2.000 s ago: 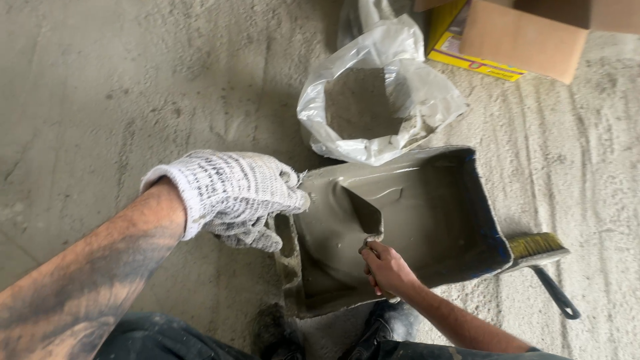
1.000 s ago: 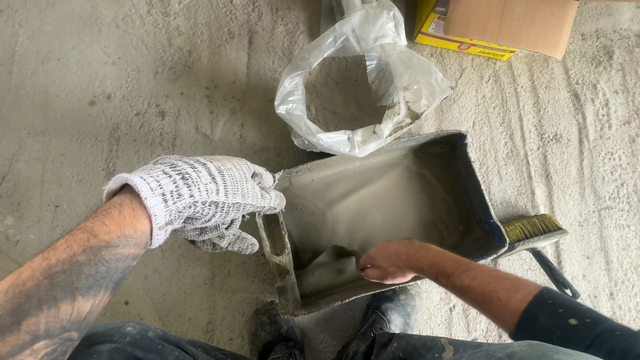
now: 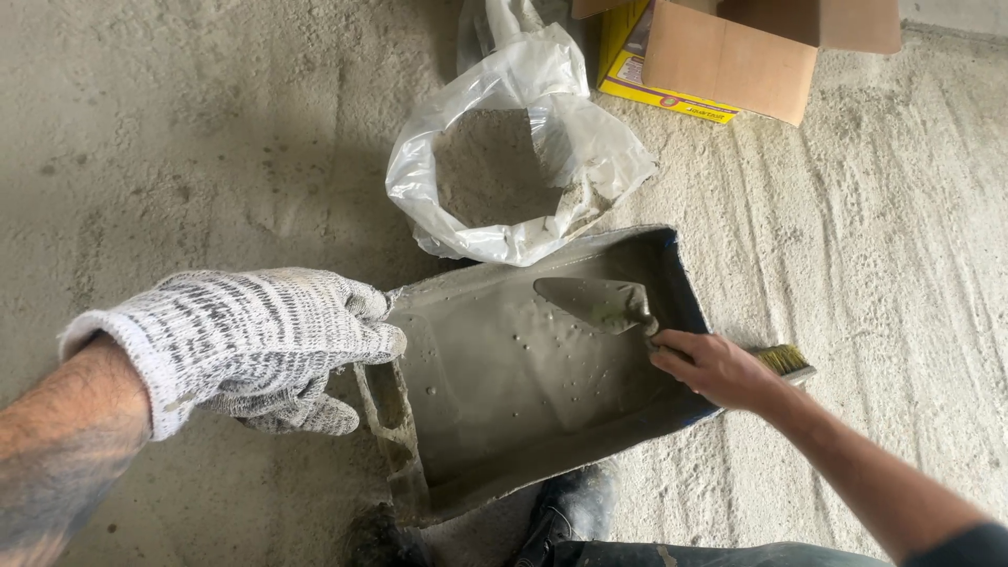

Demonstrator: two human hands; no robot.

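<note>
My left hand, in a knitted white and grey glove, grips the upper left corner of a mortar-crusted plastic tub. Wet grey mortar with small bubbles lies in the tub. Bare, my right hand is closed around the handle of a pointed trowel over the tub's right part. The trowel's blade points left and is coated with mortar. Just beyond the tub stands an open clear plastic bag with dry grey powder in it.
A brush with yellow bristles lies right of the tub, partly hidden by my right arm. An open cardboard box with yellow printed sides stands at the top. My shoes are close to the tub's near edge on the rough concrete floor.
My right hand has moved from the tub's near side up and to the right, and the trowel blade, partly sunk in the mortar a second ago, now shows above it. My left hand still holds the tub.
</note>
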